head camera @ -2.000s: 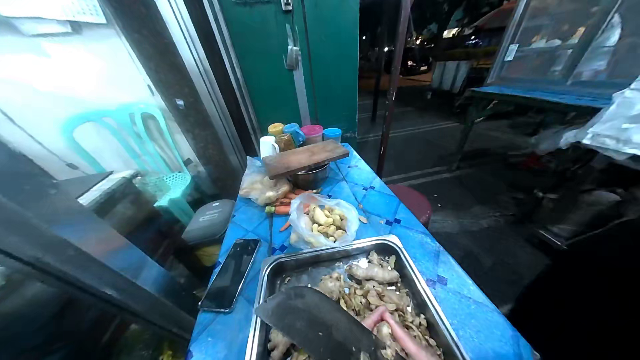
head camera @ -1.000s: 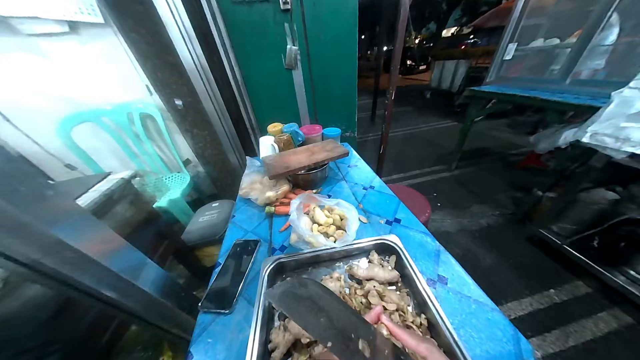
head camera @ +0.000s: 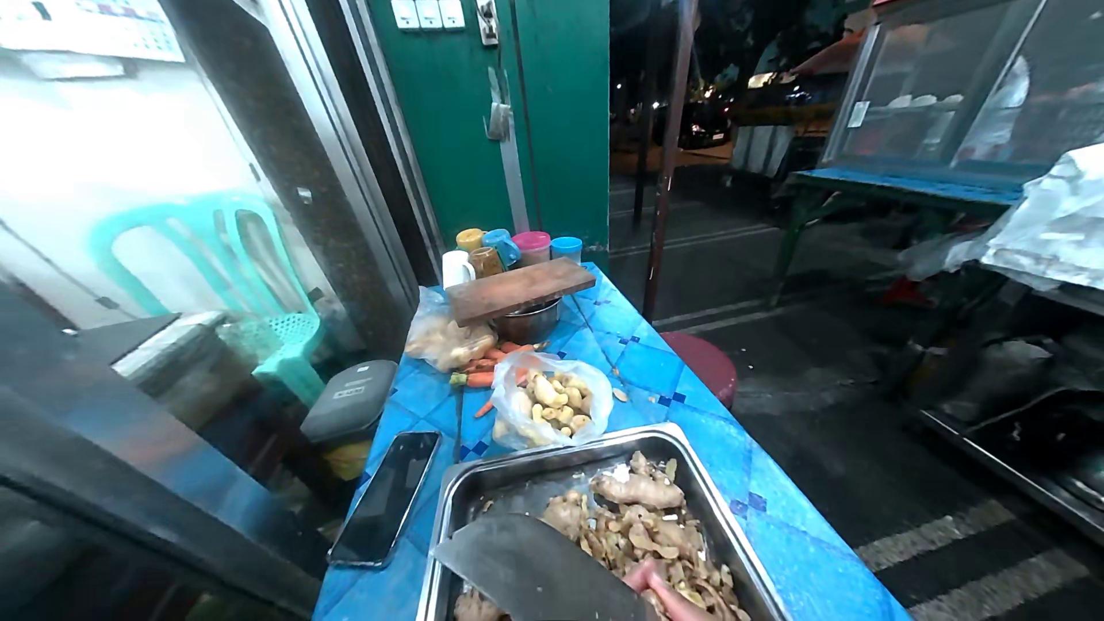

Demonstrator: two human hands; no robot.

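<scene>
Fingers of my right hand (head camera: pixel 660 591) reach in from the bottom edge, closed at the heel of a wide, dark cleaver blade (head camera: pixel 539 565); the handle and the rest of the hand are out of frame. The blade slants up to the left over a deep steel tray (head camera: pixel 733 526). Inside the tray lie a knobbly ginger root (head camera: pixel 640 490), more ginger and many brown peelings (head camera: pixel 660 539). Just beyond the tray, a clear plastic bag (head camera: pixel 515 423) holds peeled pale yellow pieces (head camera: pixel 556 401). My left hand is not in view.
A phone (head camera: pixel 386 500) lies left of the tray on the blue table (head camera: pixel 798 526). Farther back are carrots (head camera: pixel 479 378), a bagged pale food (head camera: pixel 453 341), a wooden board (head camera: pixel 522 289) across a metal bowl (head camera: pixel 530 323), and lidded containers (head camera: pixel 532 246). A red stool (head camera: pixel 703 366) stands right.
The cleaver blade has shifted and turned a little over the tray, and the fingers beside it have moved slightly. The bags, board and phone stay where they were.
</scene>
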